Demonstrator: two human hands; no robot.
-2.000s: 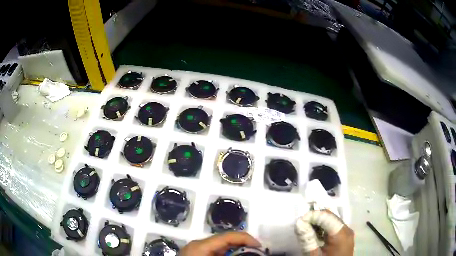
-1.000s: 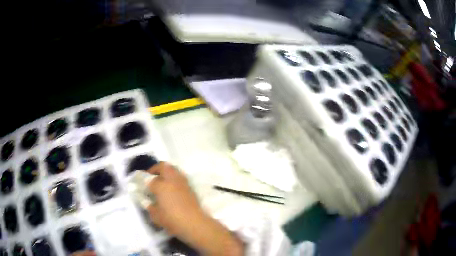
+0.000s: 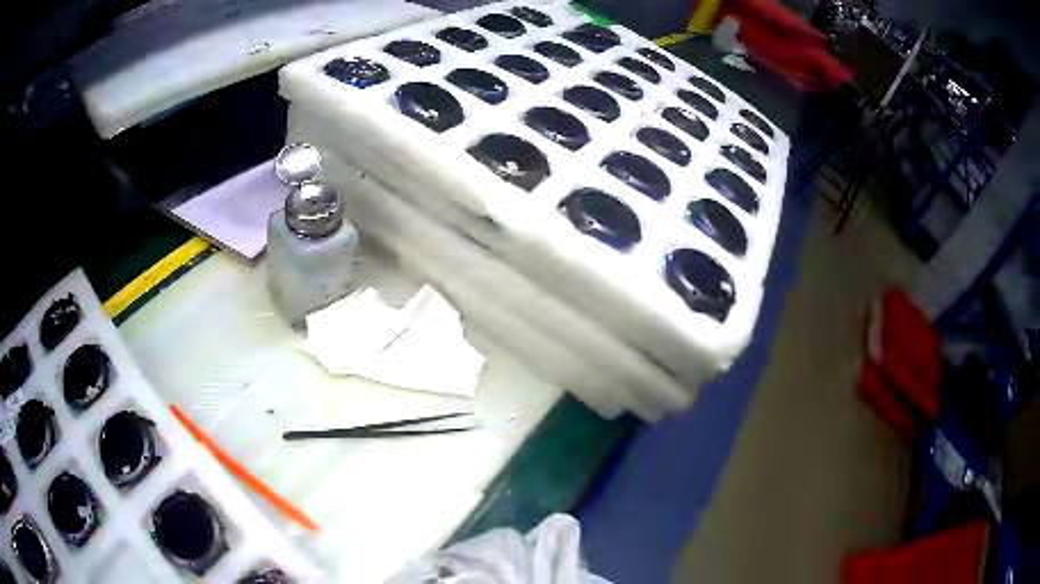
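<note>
Neither of my hands is in view. A stack of white foam trays (image 3: 456,222) stands in the middle, its top tray holding rows of dark round watch heads (image 3: 601,218). Part of another foam tray (image 3: 235,502) with watch heads (image 3: 189,529) shows at the lower left. Dark tweezers (image 3: 376,429) lie on the bench. A translucent bottle (image 3: 310,265) with a shiny metal top stands left of the stack, and a crumpled white wipe (image 3: 399,342) lies beside it.
An orange stick (image 3: 242,469) lies by the lower-left tray's right edge. White translucent material (image 3: 519,556) shows at the bottom edge. A yellow edging strip (image 3: 157,276) runs at left. Red objects (image 3: 901,354) are at the right, beyond the bench.
The view has swung right. The stack, bottle and tweezers now sit further left, and the hands have left the picture. The orange stick is now visible.
</note>
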